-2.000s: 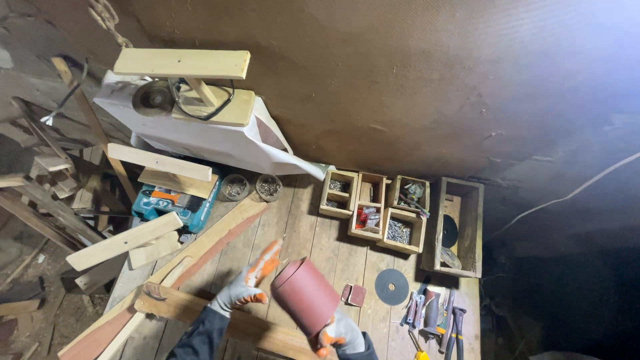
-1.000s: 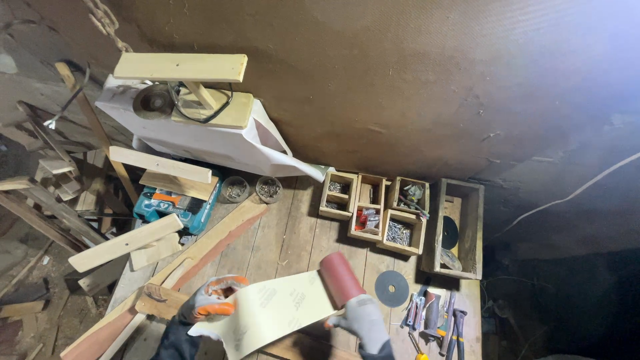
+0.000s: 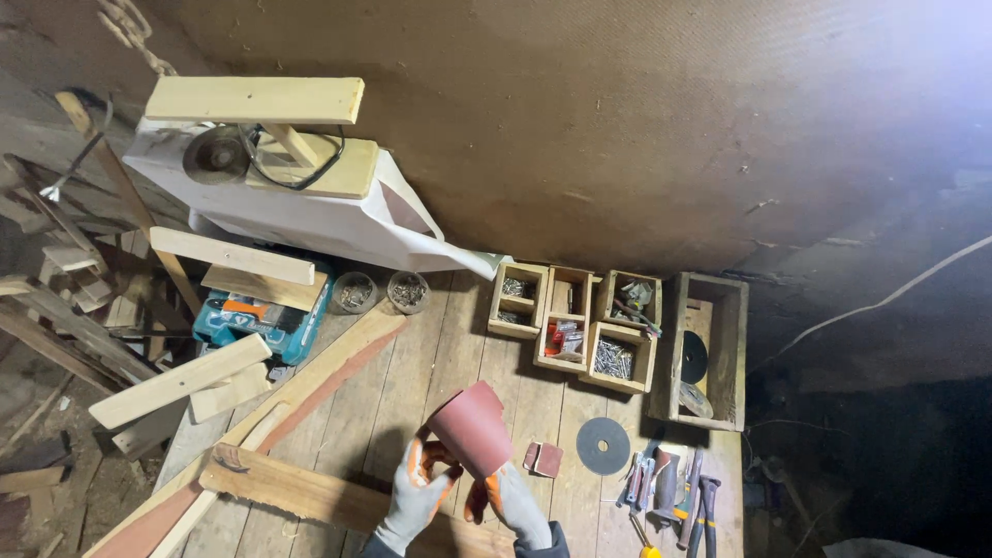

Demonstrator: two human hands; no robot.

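Note:
A roll of red-brown sandpaper [image 3: 470,428] is held above the plank workbench [image 3: 434,349]. My left hand [image 3: 415,488], in a grey glove with orange fingertips, is at the roll's lower left side, its fingers against the edge. Under the lower right end is my right hand [image 3: 515,500], gloved alike and gripping the roll; part of its fingers is hidden behind it. Just right of the roll lie small folded sandpaper pieces [image 3: 545,459], and beyond them a black abrasive disc [image 3: 603,446]. A rough board [image 3: 310,488] passes behind my left hand.
Wooden boxes [image 3: 575,366] of screws and small parts stand at the back, beside a larger wooden box [image 3: 736,356] holding discs. Hand tools [image 3: 666,488] lie at the right edge. A teal tool case [image 3: 298,345], two round containers [image 3: 408,291] and loose boards [image 3: 182,380] occupy the left.
One second ago a strip of the sandpaper was unrolled between my hands, its pale backing showing. Now it is rolled up, and my left hand has moved right, close to my right hand.

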